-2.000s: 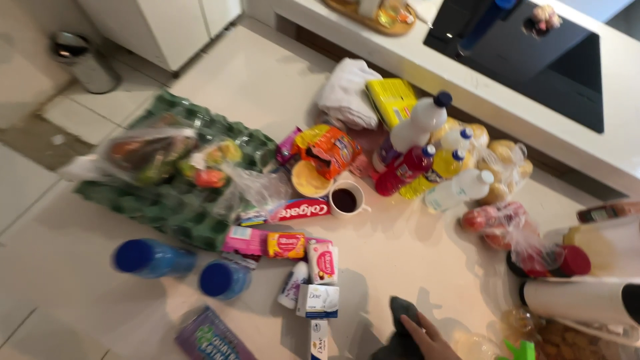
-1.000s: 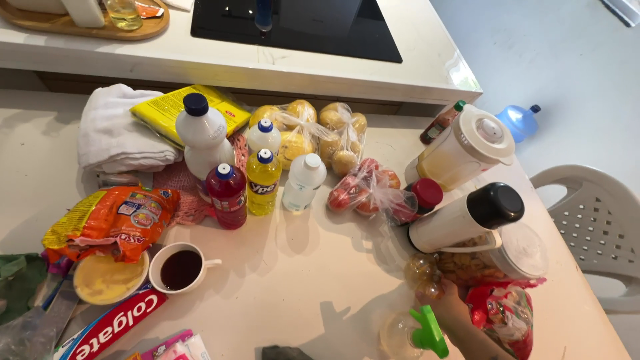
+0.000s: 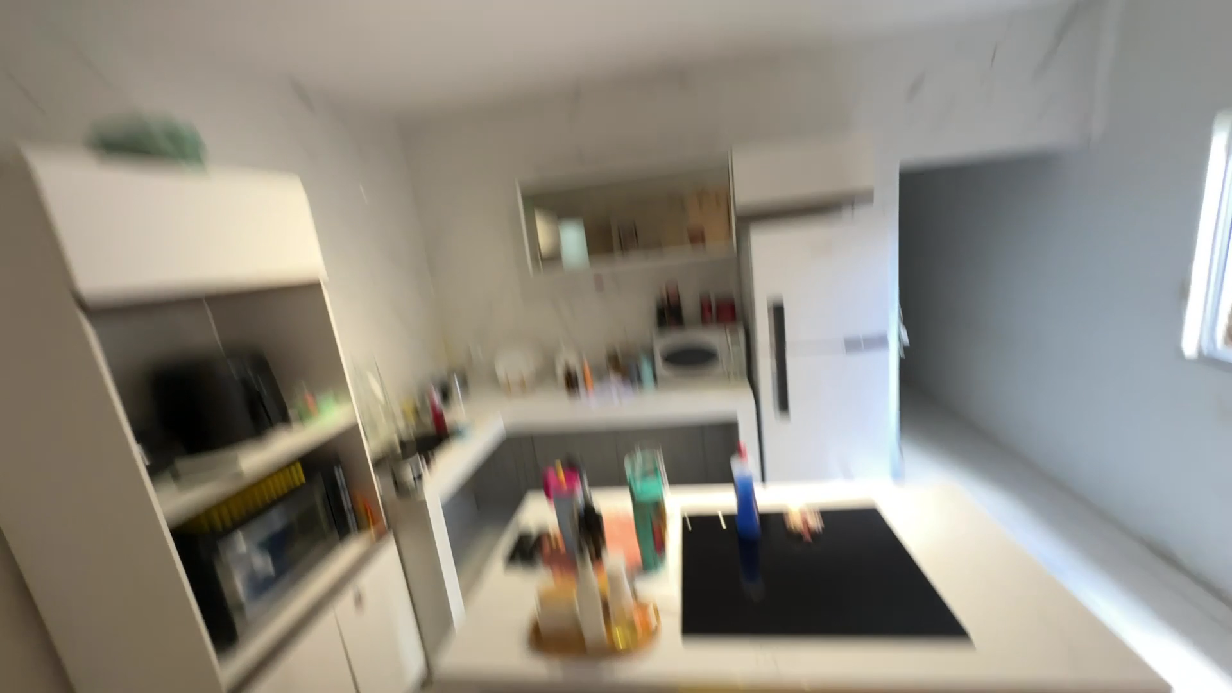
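Neither of my hands shows in the blurred head view. On the white island counter (image 3: 808,664), a black cooktop (image 3: 818,577) lies flat. A blue bottle (image 3: 745,496) with a red top stands at the cooktop's back left, and a small pinkish item (image 3: 803,523) rests near its back edge. To the left, a round wooden tray (image 3: 549,647) holds several bottles and containers. Behind the tray stands a green container (image 3: 648,510).
A white refrigerator (image 3: 828,356) and a microwave (image 3: 693,354) are at the back. The tall cabinet (image 3: 192,231) on the left holds dark appliances. A passage (image 3: 972,385) opens at the right, beside a grey wall.
The view has swung up and away from the table of groceries to the kitchen. The hand seen near the jars at the lower right is out of frame.
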